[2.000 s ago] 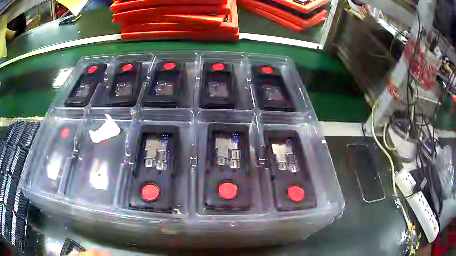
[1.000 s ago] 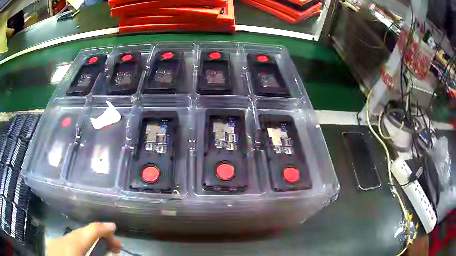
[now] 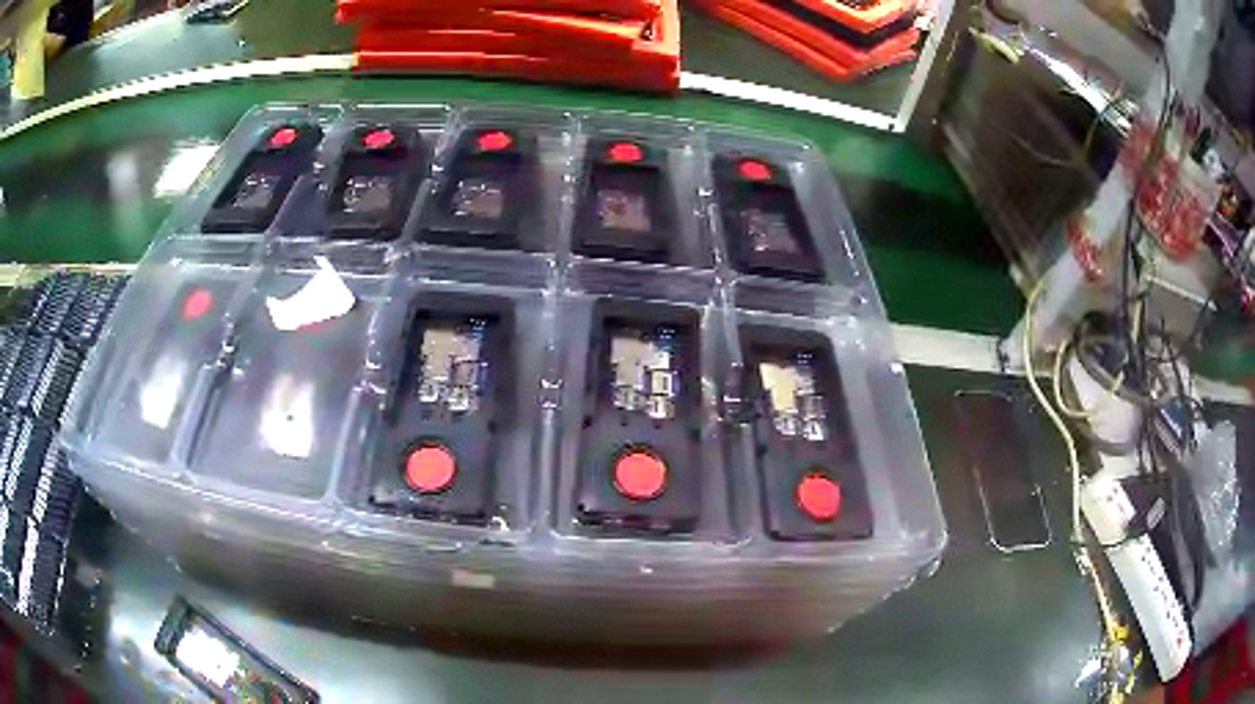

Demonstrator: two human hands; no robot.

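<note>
A clear blister tray (image 3: 544, 282) tops a thick stack of trays in front of me. Black handsets with red discs fill its five far pockets and three near right pockets, such as the near middle handset (image 3: 640, 413). The two near left pockets hold no handset; a torn white paper scrap (image 3: 313, 297) lies at the top of one. Another black handset (image 3: 231, 657) lies on the bench at the bottom left, cut off by the picture's edge. Neither of my hands is in view.
Rows of stacked black units (image 3: 52, 413) stand left of the trays. Orange-red trays (image 3: 516, 41) are stacked beyond the green belt (image 3: 83, 206). A smartphone (image 3: 1003, 470) lies on the right, beside a white power strip (image 3: 1140, 578) and tangled cables.
The hand seen at the bottom left one second ago has left the picture. The handset at the bottom left now shows on the bench. The view has shifted slightly.
</note>
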